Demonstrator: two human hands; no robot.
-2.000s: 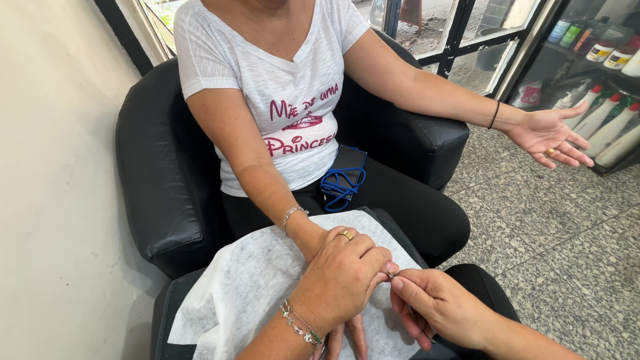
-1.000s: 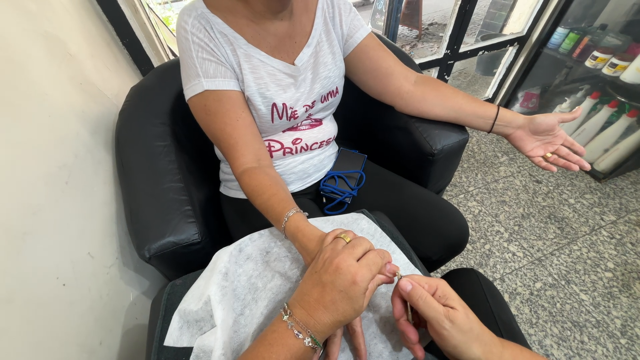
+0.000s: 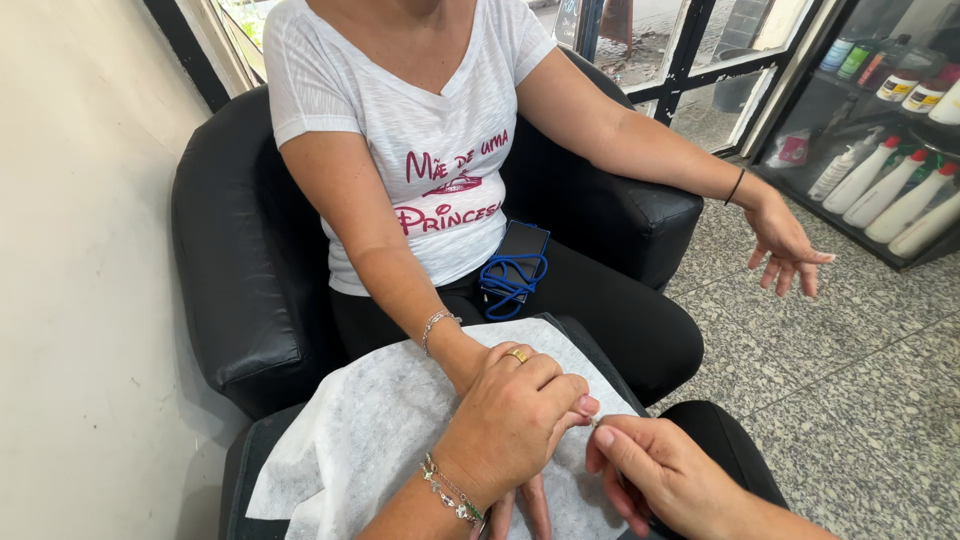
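My left hand (image 3: 514,412), with a gold ring and a charm bracelet, is closed around a finger of the seated person's hand (image 3: 465,365). That hand rests over a white disposable cloth (image 3: 375,420) on a dark padded support. Beside the held fingertip, my right hand (image 3: 649,461) pinches a small metal tool (image 3: 595,423); only its tip shows between my thumb and fingers, so its kind cannot be told. More of the other person's fingers extend below my left hand.
The person sits in a black armchair (image 3: 225,247), a phone with a blue cord (image 3: 517,266) on the lap. Their other hand (image 3: 784,236) hangs past the armrest. A glass cabinet with bottles (image 3: 870,172) stands at the right, a wall (image 3: 82,262) at the left.
The seated person's free hand has turned from palm up to hanging downward with spread fingers. My two hands stay close together at the held finger.
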